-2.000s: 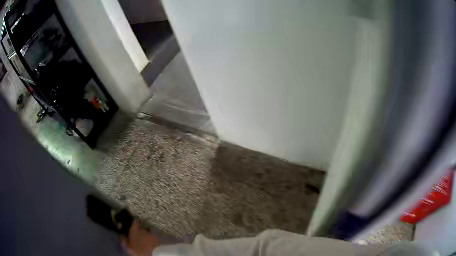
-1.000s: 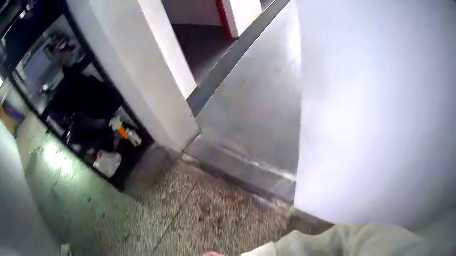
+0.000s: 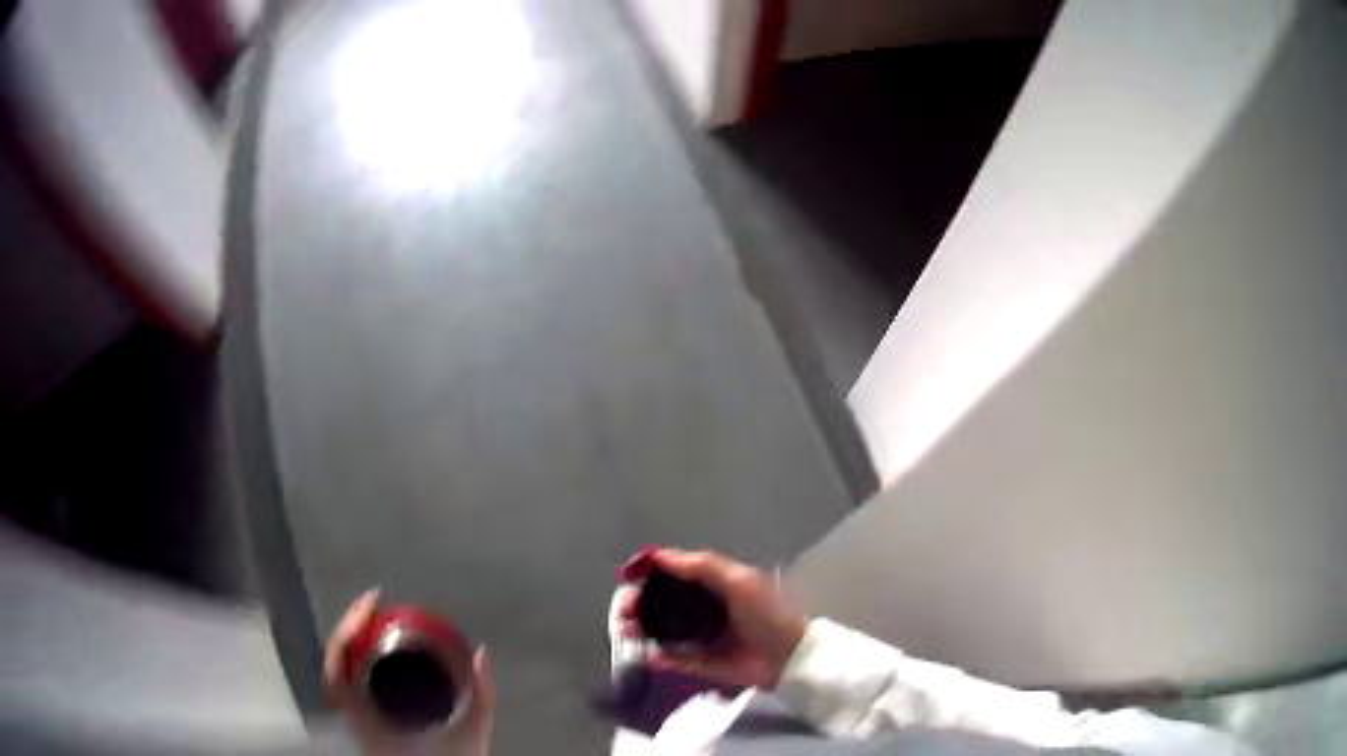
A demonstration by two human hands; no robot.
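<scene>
My left hand (image 3: 355, 672) is at the bottom left, its fingers around a round red cup (image 3: 406, 628). The cup's rim is pale and its opening is dark; what is inside cannot be told. My right hand (image 3: 739, 606) is at the bottom centre, closed around a small dark cup lid (image 3: 681, 607) with some red at its edge. The lid is apart from the cup. Both hands are slightly blurred.
A smooth grey corridor floor (image 3: 502, 340) runs ahead with a bright light reflection at its far end. White walls (image 3: 1093, 251) stand on the right. Dark openings with red edges lie on both sides. My shoe tip or trouser area below is unclear.
I have turned and moved from the speckled floor by the black rack into the grey corridor. Both hands are now in view with the red cup and the lid.
</scene>
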